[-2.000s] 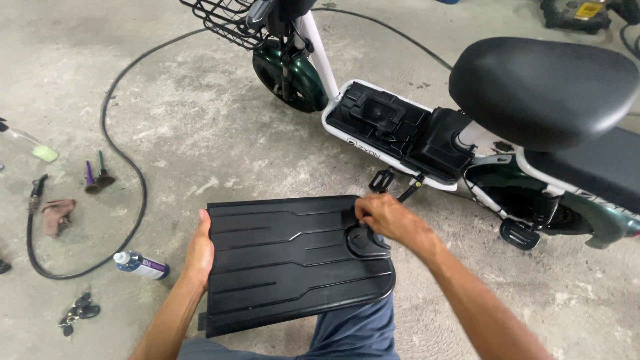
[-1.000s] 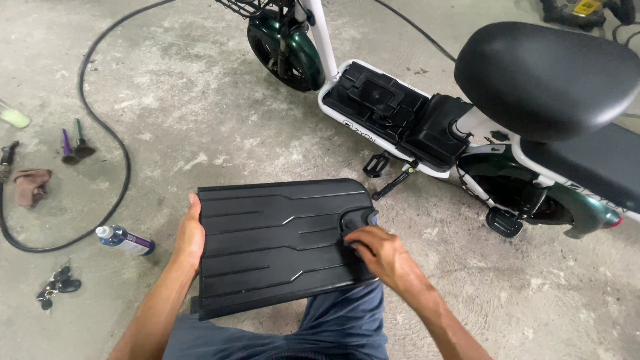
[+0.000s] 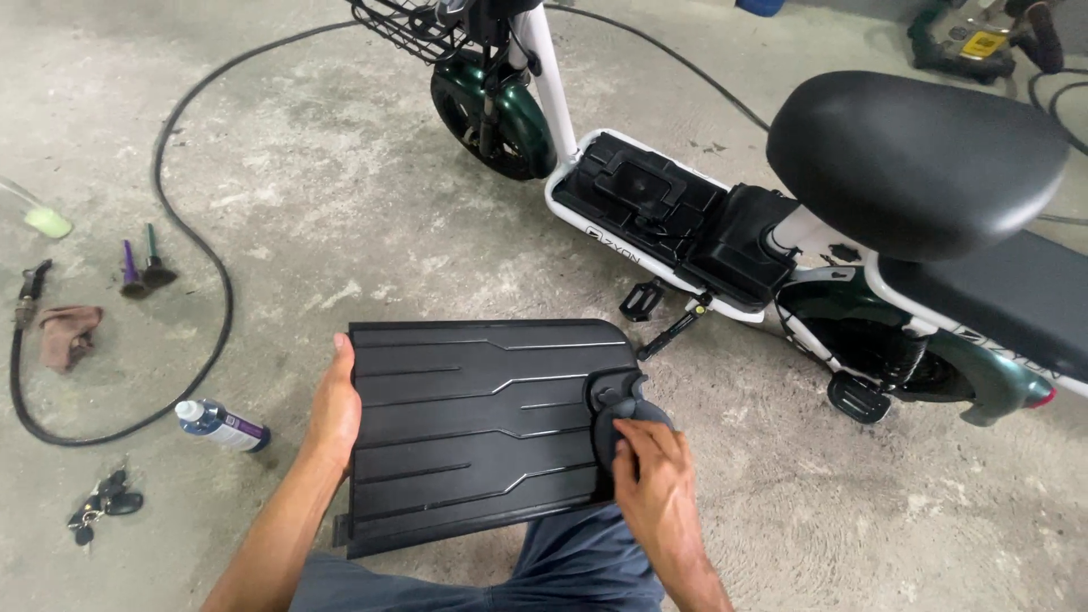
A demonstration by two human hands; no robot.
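Note:
A ribbed black plastic floorboard cover (image 3: 476, 425) lies tilted above my lap. My left hand (image 3: 336, 416) holds its left edge, the palm against the side. At the cover's right end is a round recess with a dark flap (image 3: 605, 429), which the fingers of my right hand (image 3: 650, 463) pinch or press; the fingertips are partly hidden. Beyond the cover stands a white and green electric scooter (image 3: 544, 85), its footwell (image 3: 637, 187) showing a black battery compartment with a handle-like part.
A black hose (image 3: 225, 280) curves over the concrete floor at left. Near it are a bottle (image 3: 223, 425), a bunch of keys (image 3: 106, 506), a brown cloth (image 3: 70, 336), two brushes (image 3: 153, 268) and a hose fitting (image 3: 32, 285). The scooter's pedal (image 3: 642, 300) and kickstand (image 3: 671, 333) stick out close to the cover.
My right hand has moved from the upper part of the recess down to the flap, which now stands partly raised. My left hand keeps its hold on the cover's left edge.

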